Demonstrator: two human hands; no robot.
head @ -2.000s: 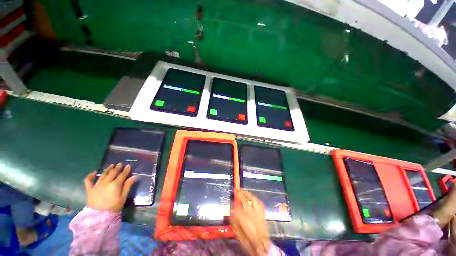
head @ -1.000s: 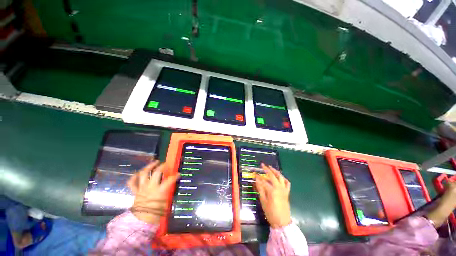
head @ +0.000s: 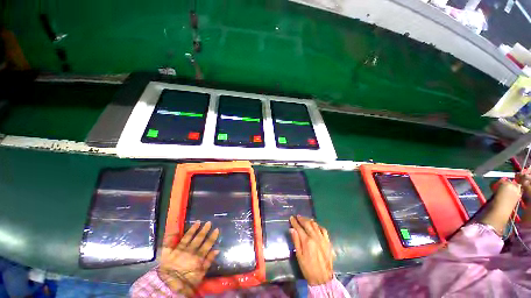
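Note:
A tablet [head: 224,215] with a dark screen lies in the red narrow foam tray [head: 178,198] in front of me. My left hand [head: 189,259] is spread palm down over the tablet's lower left and the tray's left edge. A second dark tablet [head: 284,204] lies beside the tray on the right. My right hand [head: 312,247] rests with its fingertips on that tablet's lower right, fingers slightly apart. A third dark tablet [head: 123,215] lies loose at the left, untouched. Neither hand grips anything.
Behind is a white three-slot foam tray [head: 131,131] with three tablets showing green and red squares. At right is a red three-slot foam tray [head: 434,204] with two tablets visible. A neighbouring person's arm [head: 492,218] reaches in at right, near thin white cables.
The green text lines on the two nearest tablets have gone and those screens are dark. My left hand has moved lower over the tray's tablet. My right hand has moved down.

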